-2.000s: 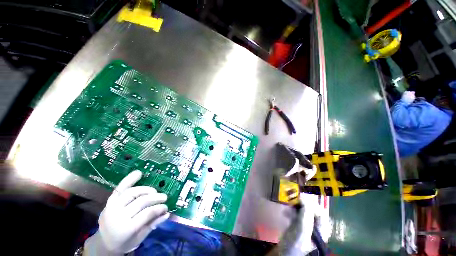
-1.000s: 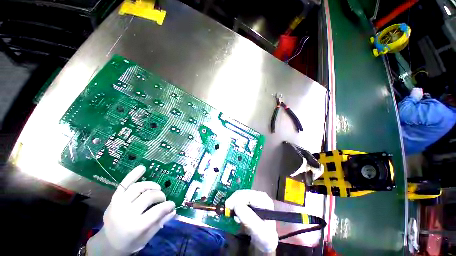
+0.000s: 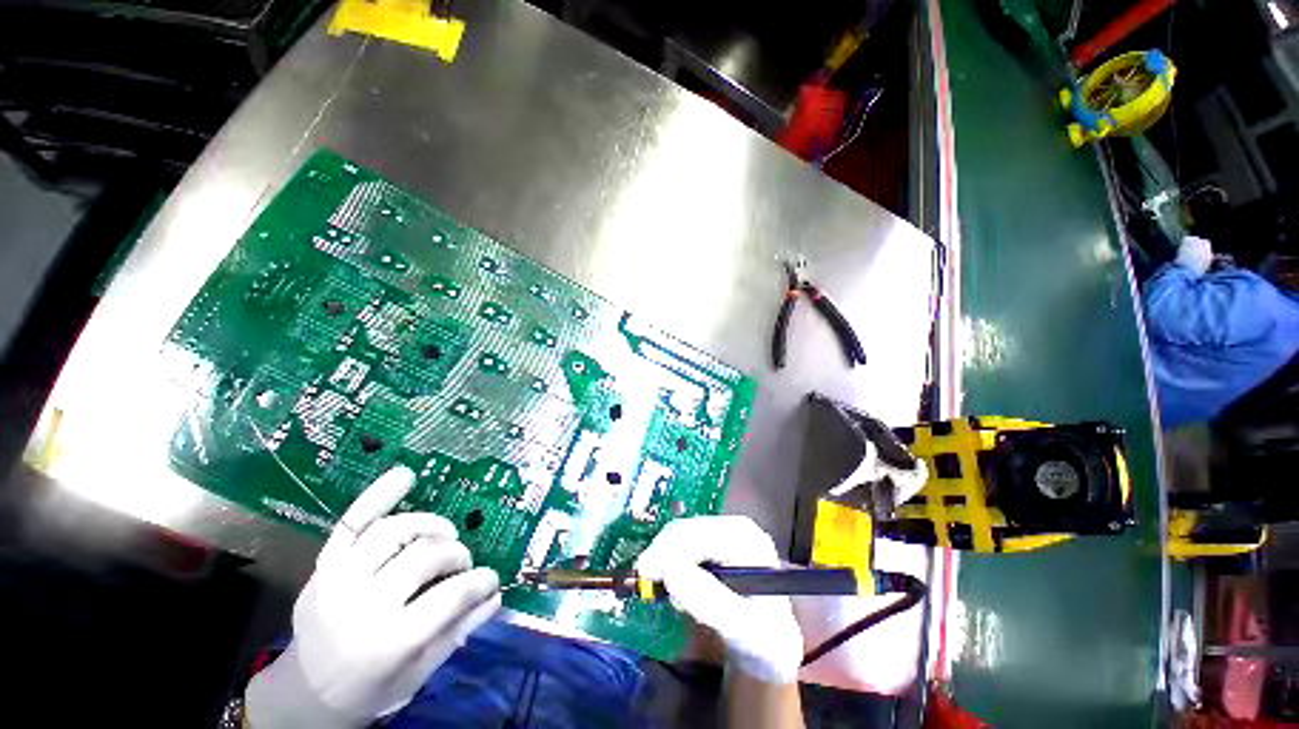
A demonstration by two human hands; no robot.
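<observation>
The green circuit board [image 3: 428, 352] lies flat on the metal table. My gloved right hand [image 3: 724, 584] holds the soldering iron [image 3: 606, 580] level, its tip pointing left at the board's near edge, close to my left fingertips. Whether the tip touches a pad is too small to tell. My gloved left hand [image 3: 382, 605] rests over the board's near left edge, fingers curled. A thin strand of solder wire [image 3: 292, 467] runs over the board to this hand, pinched between thumb and fingers.
Cutters [image 3: 816, 316] lie on the metal table [image 3: 570, 143] beyond the board. The iron stand [image 3: 852, 477] with a yellow sponge and a black fan [image 3: 1057, 479] are at the right. A green conveyor [image 3: 1029, 285] runs past; a person in blue [image 3: 1222, 335] is beyond it. A yellow reel base [image 3: 399, 26] sits far left.
My right hand has brought the iron from the stand at the right over to the board's near edge. My left hand has stayed nearly in place. The view has shifted slightly.
</observation>
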